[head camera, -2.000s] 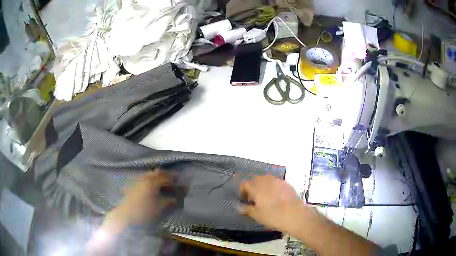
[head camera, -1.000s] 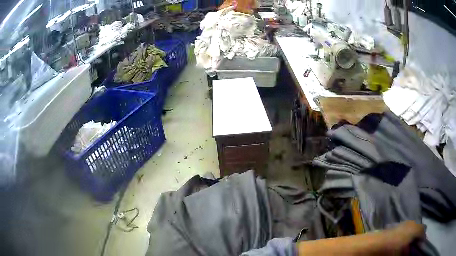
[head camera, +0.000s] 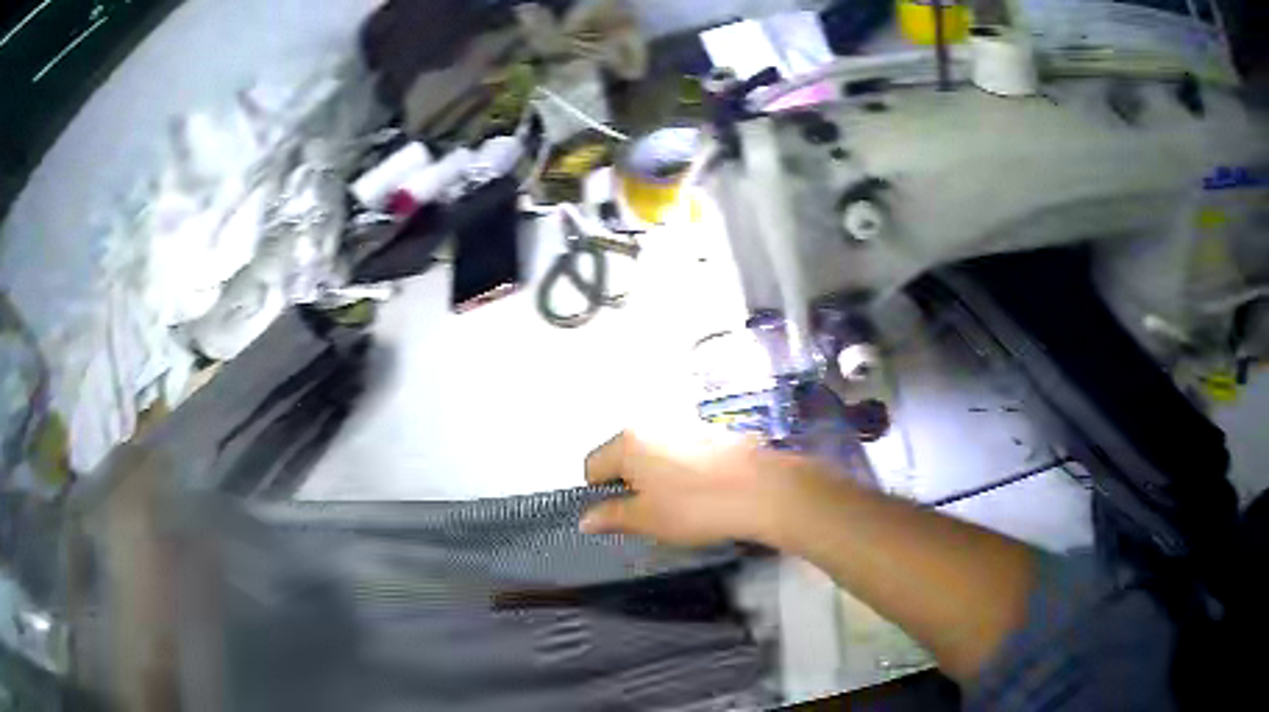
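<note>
A grey fine-striped garment (head camera: 459, 543) lies along the front edge of the table, blurred at its left part. My right hand (head camera: 682, 490) reaches in from the right, with thumb and fingertips at the garment's upper edge; whether they pinch the cloth is unclear. My left hand (head camera: 146, 598) is a strong blur at the lower left, over the garment; its fingers cannot be made out. The sewing machine head (head camera: 919, 181) stands right of the garment, its presser foot area just behind my right wrist.
Folded grey garments (head camera: 258, 403) lie at left, beside white cloth pieces (head camera: 230, 237). Behind are a phone (head camera: 486, 251), scissors (head camera: 573, 282) and a tape roll (head camera: 660, 174). Dark folded pieces (head camera: 1099, 376) lie under the machine arm. A thread cone (head camera: 1002, 63) stands on top.
The view swung left to the floor and crates, then back to the table. The machine now fills more of the right side. My right hand is now at the garment's upper edge.
</note>
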